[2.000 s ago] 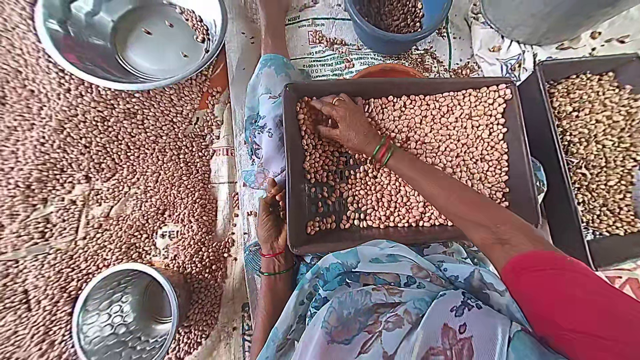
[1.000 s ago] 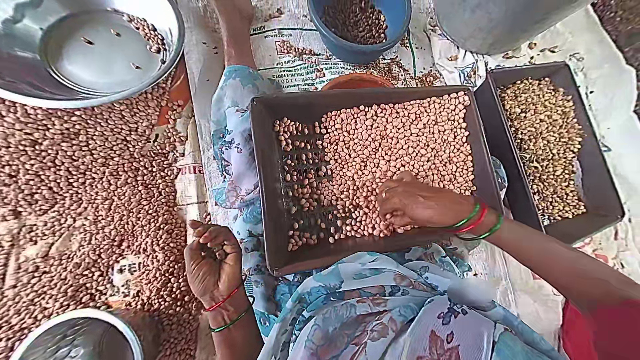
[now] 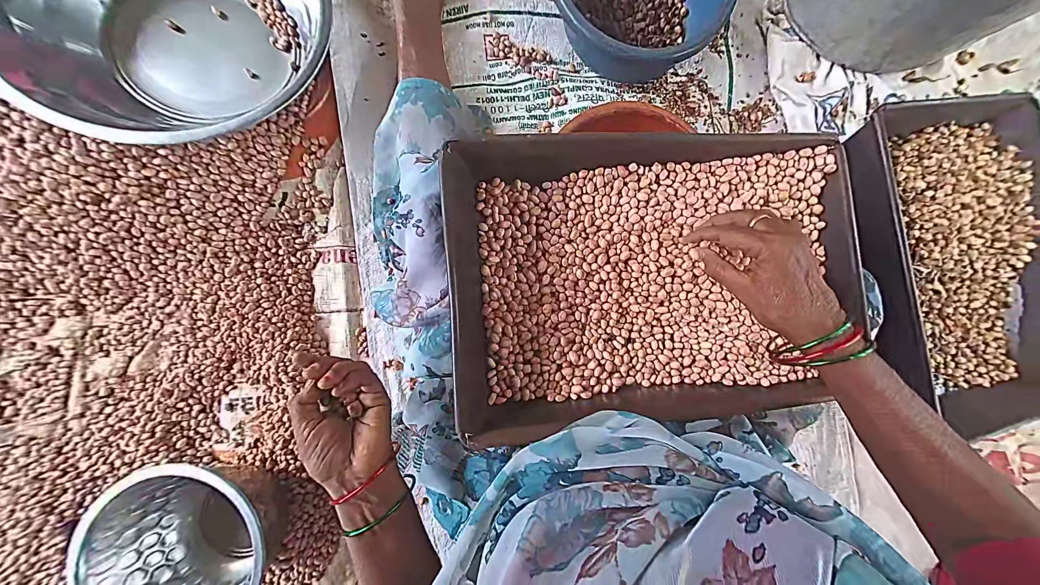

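Note:
A brown rectangular tray [image 3: 451,276] rests on my lap, with a layer of pinkish peanut kernels [image 3: 617,276] across its base. Over the kernels at the tray's right side is my right hand [image 3: 764,272], fingers bent and thumb near the fingertips; a few kernels show by the fingers. My left hand [image 3: 341,418] is raised to the left of the tray, palm up with curled fingers around something small and dark that I cannot make out. Bangles circle both wrists.
Kernels [image 3: 162,268] lie spread on sheeting at the left, between a steel basin [image 3: 162,134] and a steel pot [image 3: 256,520]. A blue tub [image 3: 642,61] and an orange bowl rim [image 3: 630,118] stand beyond the tray. A second tray [image 3: 898,244] holds brownish pods or nuts at the right.
My right hand has gone from the tray's left side to its right. Kernels now cover the left part, where dark gaps showed before. My left hand has come away from the tray's edge.

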